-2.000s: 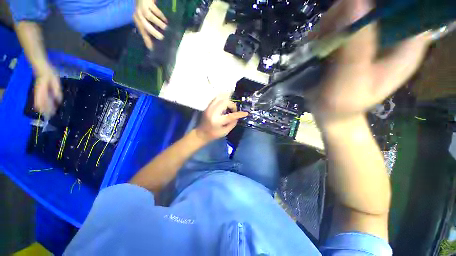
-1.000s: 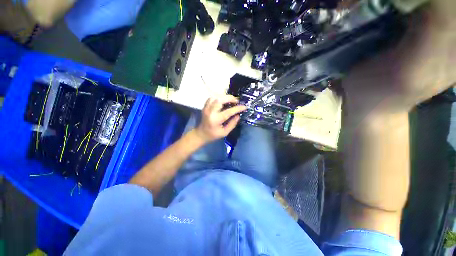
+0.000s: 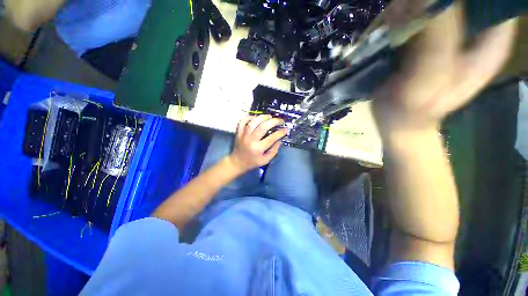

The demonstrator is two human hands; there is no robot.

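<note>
A black power strip housing (image 3: 310, 137) lies open side up at the front edge of the pale board, with shiny metal strips inside and a green part at its right end. My left hand (image 3: 259, 140) holds its left end, fingertips at the metal strips. My right hand (image 3: 425, 75), large and blurred, is around the power screwdriver (image 3: 356, 84), which slants down to the left. The screwdriver's tip is at the housing near my left fingertips. Whether the tip touches a screw is too blurred to tell.
Black socket inserts (image 3: 301, 37) are heaped at the back of the pale board (image 3: 223, 95). Another black strip (image 3: 188, 72) lies at the board's left, by a green surface (image 3: 145, 63). A blue bin (image 3: 69, 251) at left holds several strips with yellow wires. A person's blue sleeve (image 3: 101, 23) shows top left.
The other person's hands have left the bin and bench, and a black strip now lies at the board's left. My right hand and screwdriver moved right, then back left. My left hand stays at the housing.
</note>
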